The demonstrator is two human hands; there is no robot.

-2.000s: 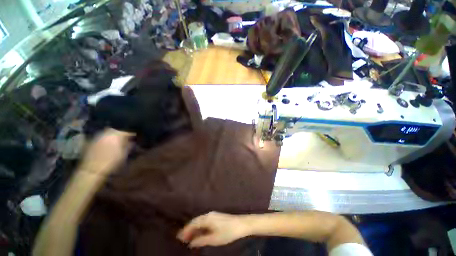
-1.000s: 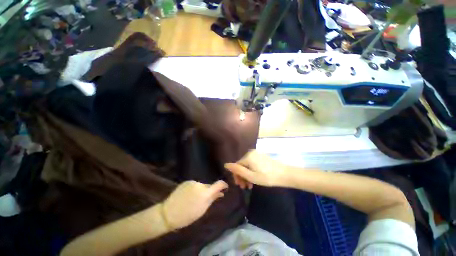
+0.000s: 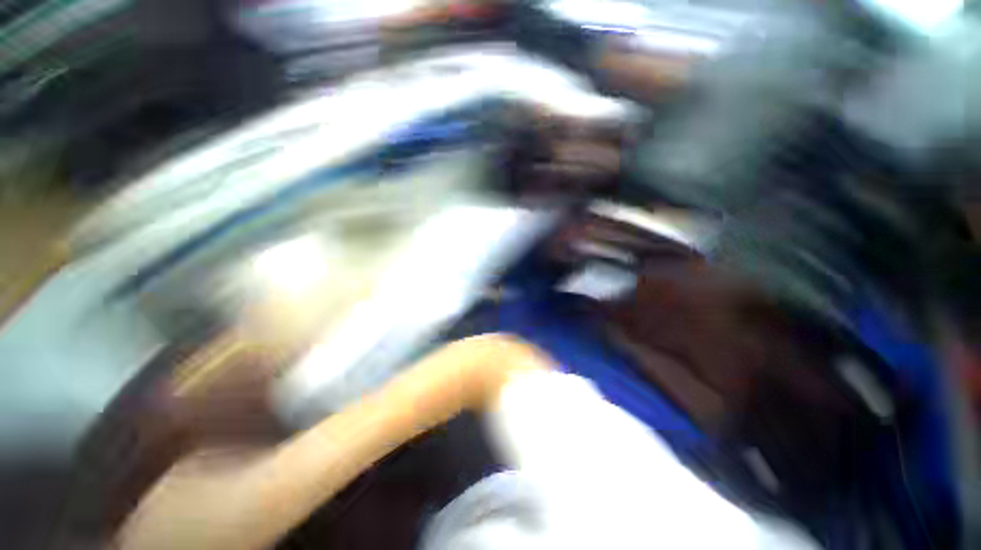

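The whole view is strongly blurred. My right forearm runs from a white sleeve down to the lower left, where my right hand [image 3: 188,507] is a smear at the dark brown cloth [image 3: 231,403]. Its fingers cannot be made out, nor whether they hold the cloth. My left hand cannot be made out. The white sewing machine [image 3: 323,145] with its blue stripe lies slanted across the upper left. Its needle area cannot be made out.
A blue crate [image 3: 645,403] stands low at the right, with dark brown cloth pieces [image 3: 688,322] in it. The white table edge [image 3: 414,295] slants between the machine and my forearm. Dark blurred shapes fill the far right.
The view has swung right and blurred. The machine now shows at the upper left, and the crate has come into view. My left hand can no longer be made out.
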